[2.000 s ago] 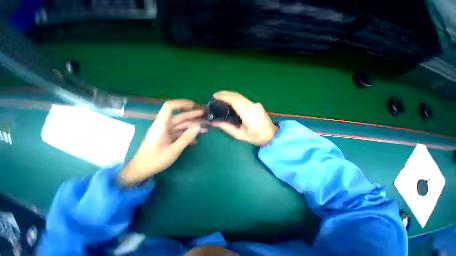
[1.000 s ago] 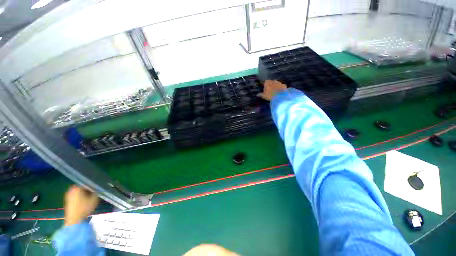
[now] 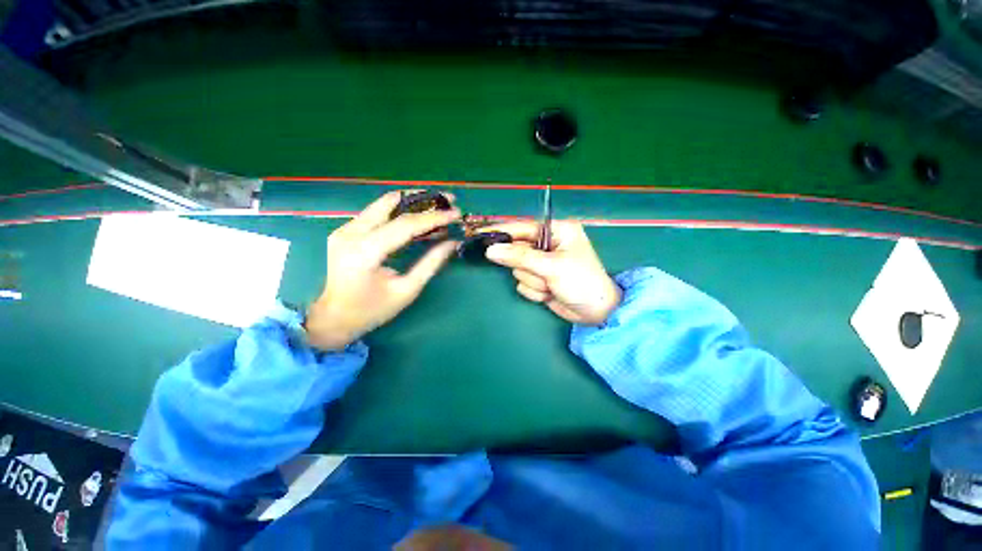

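Observation:
My left hand point(image 3: 372, 264) holds a black round watch case point(image 3: 423, 202) between thumb and fingers, above the bench near the red line. My right hand point(image 3: 560, 269) holds a dark disc, the display module point(image 3: 485, 246), at its fingertips, close beside the case. Thin tweezers point(image 3: 547, 215) stick up between the fingers of my right hand, pointing away from me. A small gold-brown strip, likely a flex cable point(image 3: 470, 223), shows between case and disc. Fingers partly hide both parts.
Black round units point(image 3: 556, 130) sit on the green belt point(image 3: 355, 129), several farther right. Black trays point(image 3: 646, 27) stand beyond. A white sheet point(image 3: 188, 267) and metal post point(image 3: 221, 188) are at left. At right are white paper point(image 3: 902, 371) with a dark disc and a set-aside unit point(image 3: 868, 399).
My right hand has come back from the black trays and my left from the left post. Both now hold parts together in front of me, with tweezers in my right. The view has tilted down.

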